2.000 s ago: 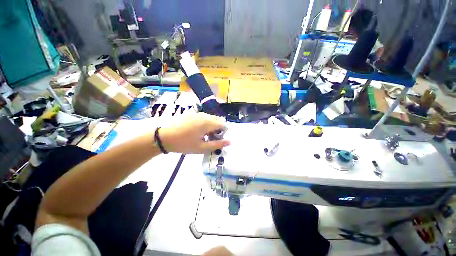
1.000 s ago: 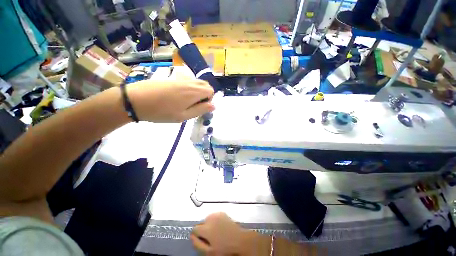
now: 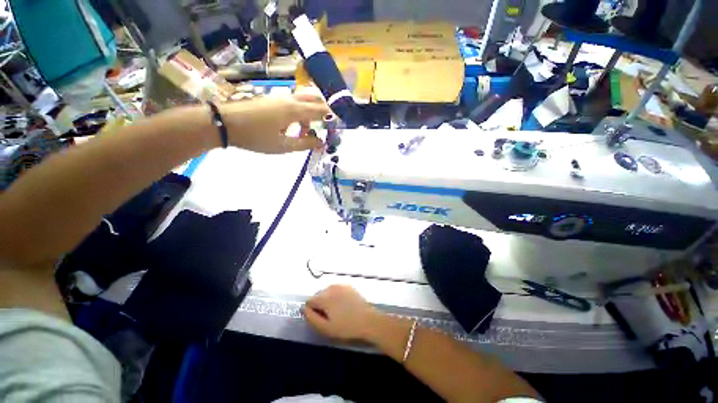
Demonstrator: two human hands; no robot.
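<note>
The white JACK sewing machine (image 3: 425,169) fills the right middle. My left hand (image 3: 287,124) is at the left end of its head, fingers bent around the small metal post (image 3: 330,126) on top; whether they grip it is unclear. My right hand (image 3: 340,313) rests curled on the table's front ruler edge, below the presser foot (image 3: 359,227); its fingertips are hidden. A dark leaf-shaped cut piece (image 3: 460,275) lies right of the needle. Dark fabric panels (image 3: 193,268) lie at the left, beside a narrow dark strip (image 3: 285,211).
Dark snips (image 3: 557,295) lie right of the cut piece. Behind the machine are a rolled dark fabric (image 3: 324,72) with a white band and yellow-brown cardboard (image 3: 417,79). A thread stand (image 3: 618,47) stands at the back right. A loose bundle (image 3: 669,315) lies lower right.
The view has shifted, showing more of the table's front. My left hand's fingers have opened somewhat at the post. My right hand, barely visible at first, now rests on the front edge.
</note>
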